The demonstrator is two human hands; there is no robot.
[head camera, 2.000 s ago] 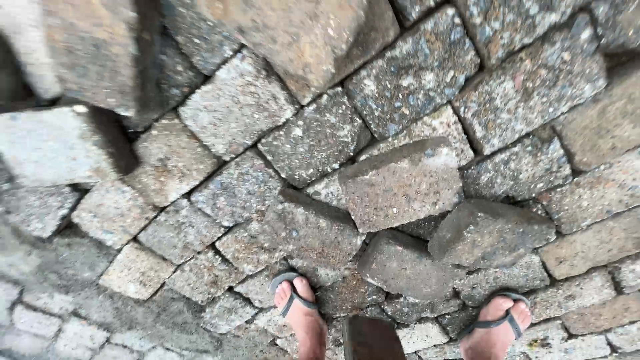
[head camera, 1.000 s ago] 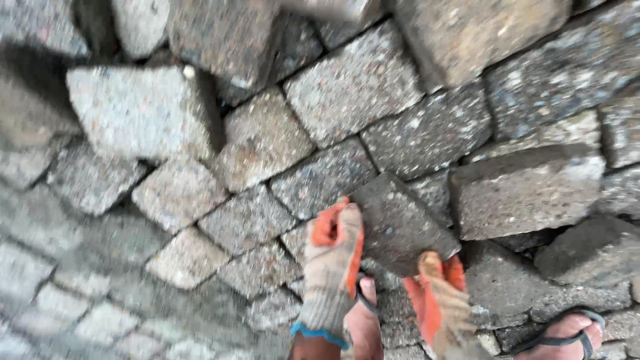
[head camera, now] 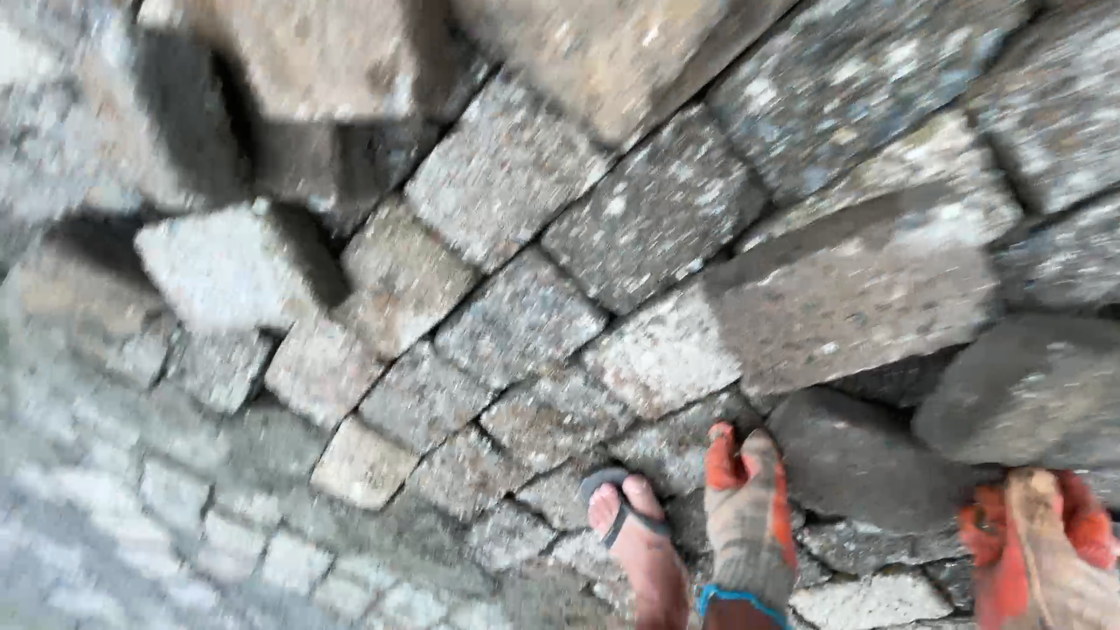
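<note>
Both hands wear light knit gloves with orange patches. My left hand (head camera: 748, 512) is at the left end of a dark, loose stone block (head camera: 866, 459), its fingertips against the edge. At the block's other end is my right hand (head camera: 1037, 542), fingers bent down around it. Blur hides whether the block is lifted. A long brown stone block (head camera: 857, 297) lies tilted just above it, and another loose grey block (head camera: 1041, 385) lies to its upper right.
Fitted paving stones (head camera: 525, 319) cover the middle. More loose blocks are heaped at the upper left, among them a pale block (head camera: 232, 267). A foot in a flip-flop (head camera: 626, 516) stands left of my left hand. Smaller pavers (head camera: 297, 560) run along the lower left.
One second ago both hands held a dark block above the pavers; that block is no longer between them. They are now at a different block, farther right among the stones. The view has shifted.
</note>
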